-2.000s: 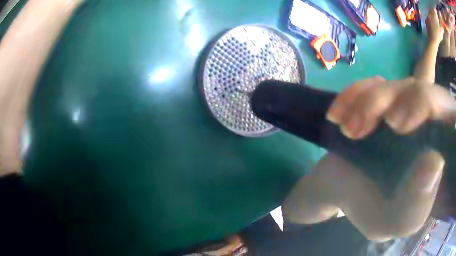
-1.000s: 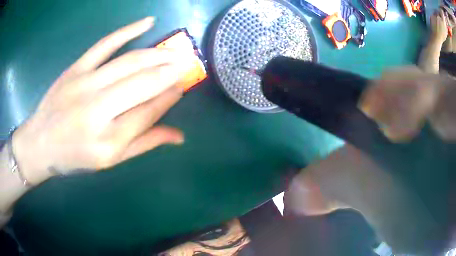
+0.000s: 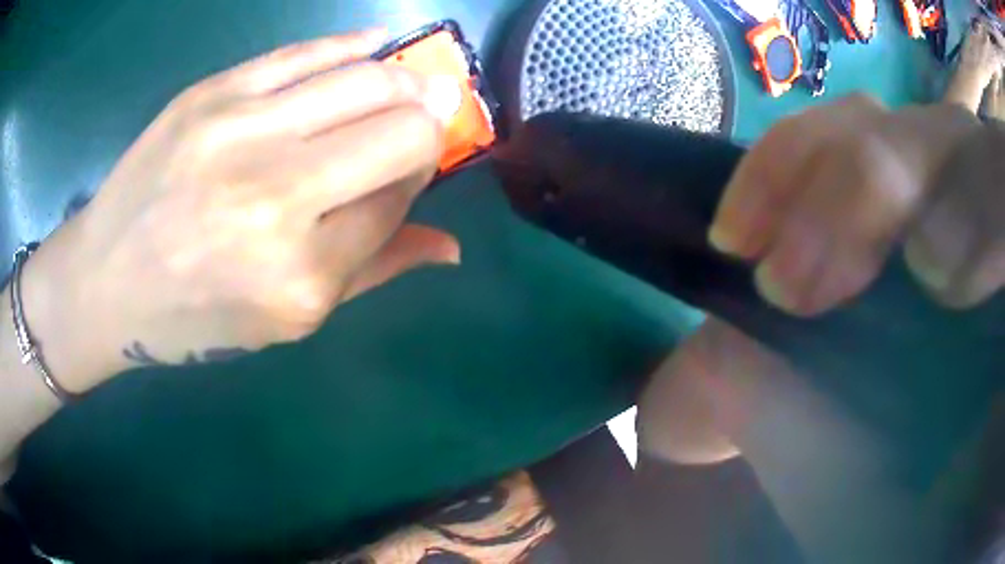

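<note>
My left hand (image 3: pixel 276 187) lies over a black-cased unit with an orange end (image 3: pixel 468 116), its fingers covering most of it. The unit is on the green work surface, left of the round tray. My right hand (image 3: pixel 816 220) is wrapped around a thick black electric screwdriver (image 3: pixel 628 182). The driver's narrow end points left at the unit's orange end, near its right edge. The bit is blurred, and I cannot tell whether it touches the unit.
The round grey screw tray (image 3: pixel 617 61) lies just beyond the driver, its right side full of glittering screws. A unit with an orange piece (image 3: pixel 775 57) and other orange-and-black units (image 3: pixel 860 17) lie at the upper right. Another person's arm (image 3: pixel 975 77) shows at the right edge.
My left hand came in from the left with the unit and has shifted right and slightly up. The driver's tip has moved off the tray, left to the unit. The tray sits higher in view.
</note>
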